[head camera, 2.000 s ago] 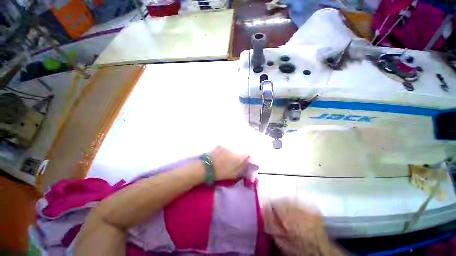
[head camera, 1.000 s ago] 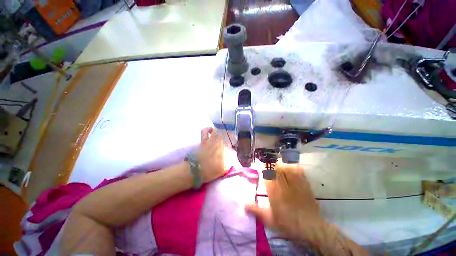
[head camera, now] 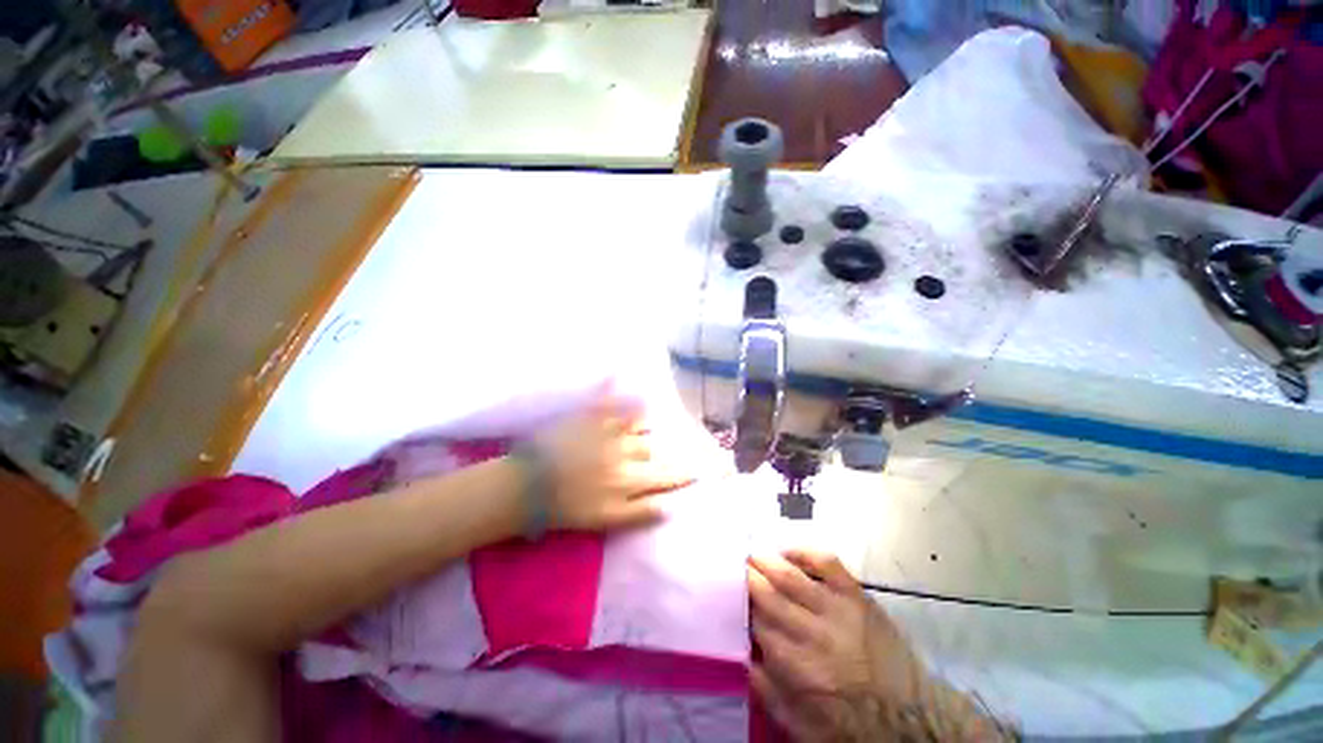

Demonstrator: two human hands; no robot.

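The garment (head camera: 537,592), pale lilac with bright pink parts, lies on the white table left of and in front of the needle area. My left hand (head camera: 602,468) lies on the cloth left of the needle, fingers spread and pointing right, palm down. My right hand (head camera: 813,624) is at the cloth's right edge, just in front of the presser foot (head camera: 795,502), its fingertips on the edge; whether they pinch it is hard to tell. The white sewing machine (head camera: 1074,479) stands behind and to the right. Bright lamp glare hides the cloth at the needle.
A tan panel with orange edges (head camera: 276,290) lies at the left. A cream board (head camera: 508,95) is at the back. White cloth (head camera: 987,109) lies behind the machine head, with pink cloth (head camera: 1233,87) beyond. A yellowish tag (head camera: 1255,624) is at the right.
My left hand has moved from the cloth's far edge onto its surface, fingers now spread. My right hand has come down from beside the presser foot to the cloth's right edge. The cloth lies flatter.
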